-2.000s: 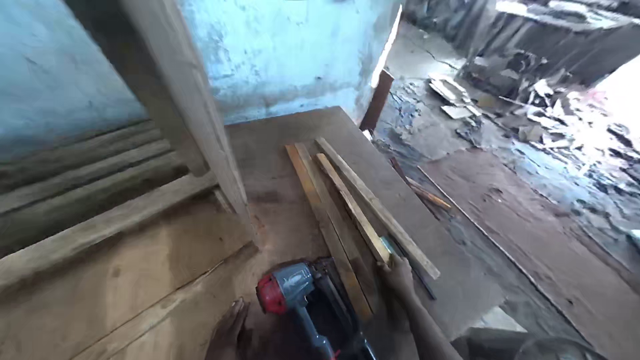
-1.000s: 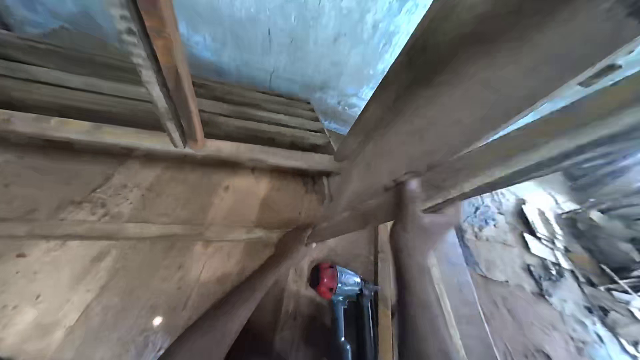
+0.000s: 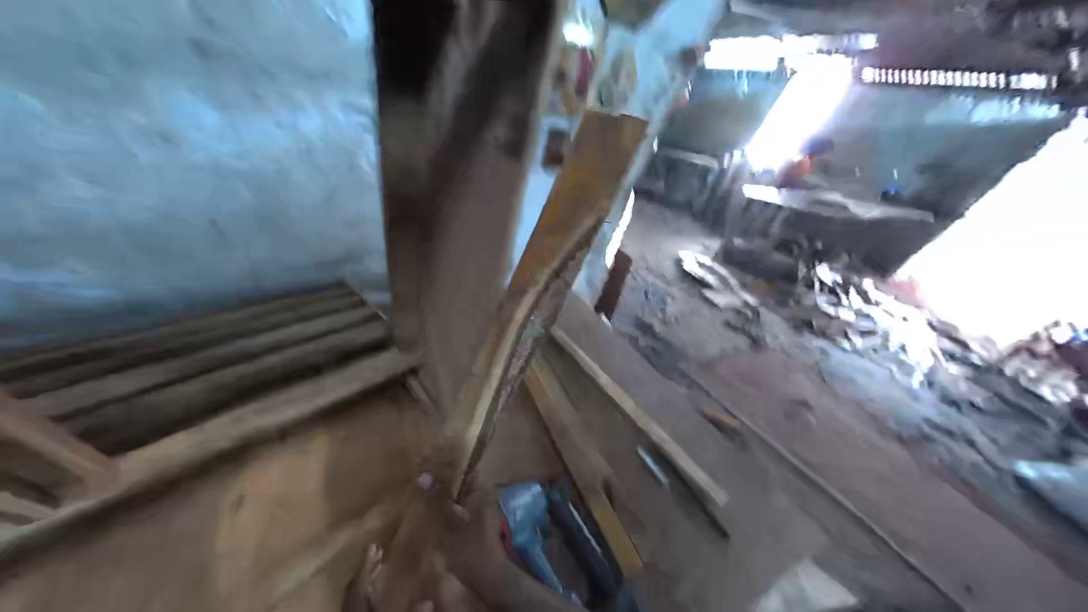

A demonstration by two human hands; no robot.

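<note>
A rough-edged wooden strip [image 3: 552,280] rises at a tilt beside a wide upright board [image 3: 472,229] of a wooden frame. My right hand [image 3: 446,535] is at the strip's lower end, its fingers around it, though blurred. My left hand [image 3: 367,574] is low at the bottom edge, close to the right one; whether it holds anything is unclear. Just right of my hands a pneumatic nailer [image 3: 531,527] with a blue-grey body lies on the brown board surface, beside a flat wooden strip [image 3: 616,535]. Another thin wooden strip [image 3: 646,416] lies further right.
Wooden slats [image 3: 212,357] and a rail [image 3: 263,421] of the frame run along the left, before a blue wall [image 3: 187,161]. A small blue-green object [image 3: 653,466] lies by the thin strip. Scrap and debris [image 3: 884,327] cover the floor at the right.
Two seconds ago my right hand was at the strips lying on the board. A second ago both hands were on a raised strip; it now stands steeply tilted. The view has swung up and right.
</note>
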